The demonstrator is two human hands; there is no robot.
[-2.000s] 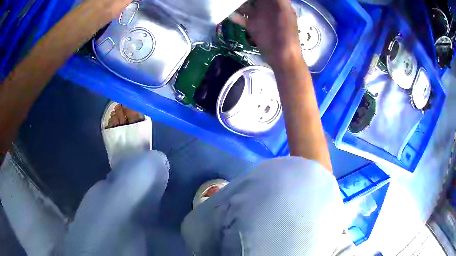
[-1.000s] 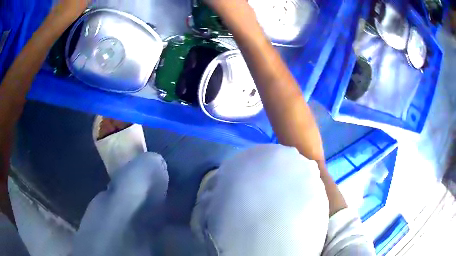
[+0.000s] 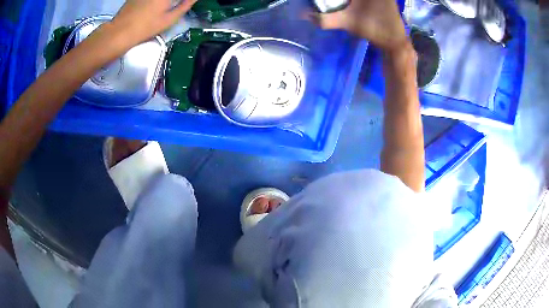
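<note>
A green housing (image 3: pixel 180 69) with a black insert and a silver cover (image 3: pixel 265 81) attached lies in the blue crate (image 3: pixel 198 135). Another silver cover (image 3: pixel 129 75) lies to its left, partly behind my left forearm. My left hand (image 3: pixel 147 21) is above that side, fingers apart and empty, close to a green shell (image 3: pixel 232 9) cut off by the top edge. My right hand (image 3: pixel 364 24) is over the crate's right side, its fingers around a silver part (image 3: pixel 330 5) mostly out of the picture.
A second blue crate (image 3: pixel 505 78) at the right holds silver covers and a dark green part (image 3: pixel 426 59) on a whitish liner. A smaller blue box (image 3: pixel 460 204) is on the floor below it. My legs and white slippers (image 3: pixel 141 171) are at the crate's front edge.
The silver cover at the crate's upper right no longer shows there. My right hand has moved right with a silver part. My left hand has come further into view. The view has shifted.
</note>
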